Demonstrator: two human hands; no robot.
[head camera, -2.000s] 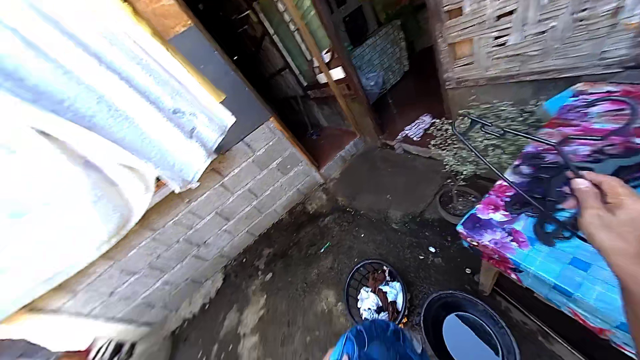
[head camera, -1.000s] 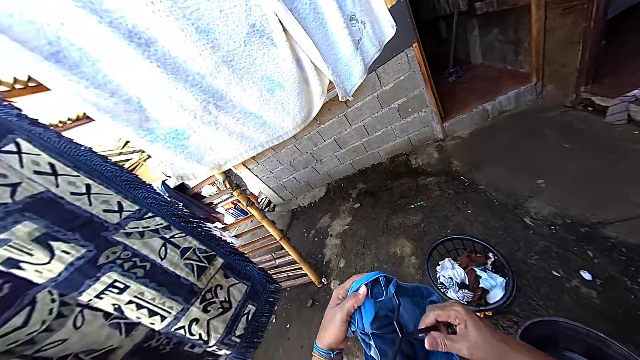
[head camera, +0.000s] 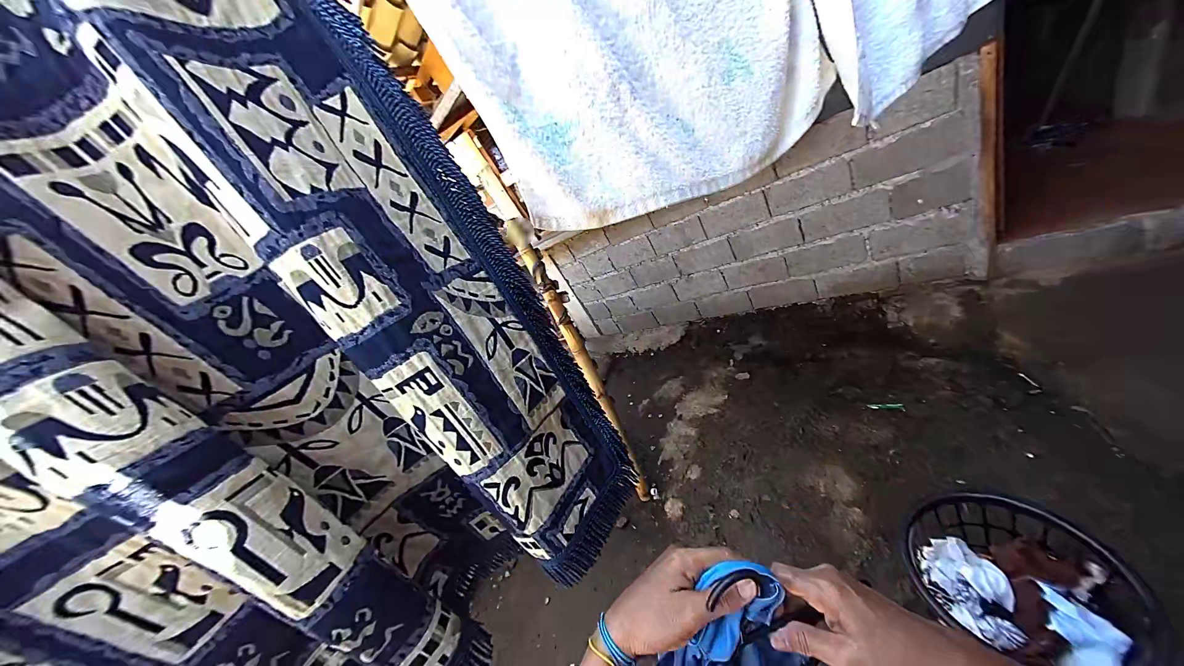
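Note:
Near the bottom centre, my left hand (head camera: 673, 601), with blue and yellow bands at its wrist, grips a blue garment (head camera: 717, 638) at its upper edge. My right hand (head camera: 846, 615) pinches the same garment from the other side. A dark curved piece, perhaps a hanger's hook, shows between the hands at the cloth; most of it is hidden. To the right of my right hand, a black plastic basket (head camera: 1036, 507) stands on the ground, holding white, brown and pale blue cloths (head camera: 971, 583).
A navy and cream patterned fringed cloth (head camera: 361, 277) hangs across the left. White towels (head camera: 647, 102) hang before a grey block wall (head camera: 823, 203). A bamboo pole (head camera: 583, 356) leans behind the patterned cloth. An open doorway (head camera: 1091, 166) is at upper right.
Two seconds ago my right hand held black hangers over the flowered table; now it is at the blue garment with my left hand. The view has swung left.

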